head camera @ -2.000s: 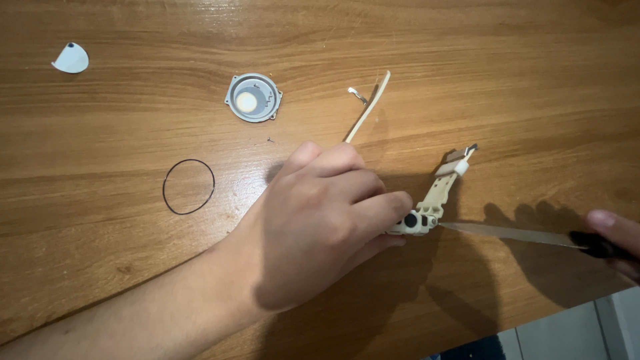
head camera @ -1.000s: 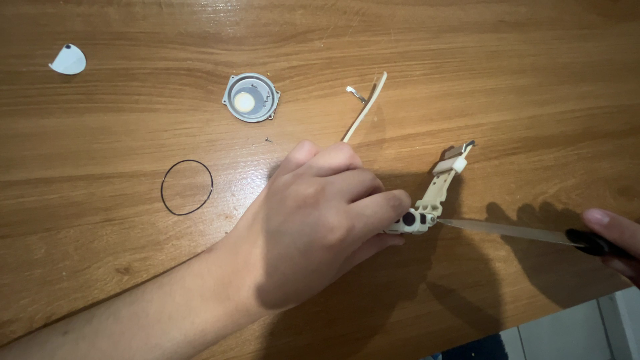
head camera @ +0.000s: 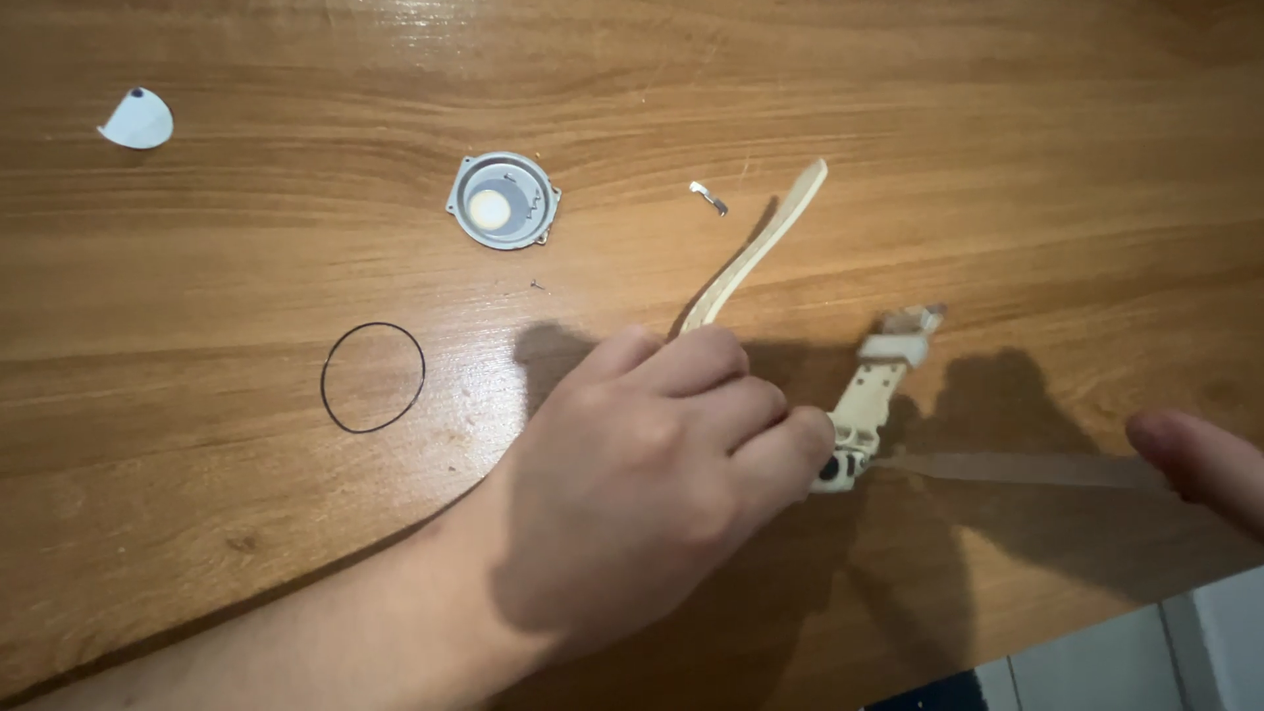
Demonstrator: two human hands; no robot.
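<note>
My left hand (head camera: 662, 474) is closed over the case of a cream wristwatch (head camera: 837, 474), which it mostly hides. One strap half (head camera: 760, 247) sticks up beyond the knuckles; the half with the keeper loop and buckle (head camera: 874, 390) lies to the right. A thin blade-like tool (head camera: 1027, 470) reaches from the right, its tip at the side of the case near the strap joint. My right hand (head camera: 1205, 469) is at the right edge by the tool's other end, only thumb and part of the hand in view; its grip on the tool is hidden or blurred.
Beyond my left hand lie a round metal watch case back (head camera: 459, 202), a small metal clip (head camera: 708, 198) and a tiny screw or pin (head camera: 536, 285). A black gasket ring (head camera: 422, 380) lies left of the hand, a pale rounded piece (head camera: 143, 123) far left. The wooden table's edge (head camera: 1116, 614) runs lower right.
The thumb of my right hand has shifted, and the tool's black handle, seen beside it before, no longer shows. My left hand stays on the watch.
</note>
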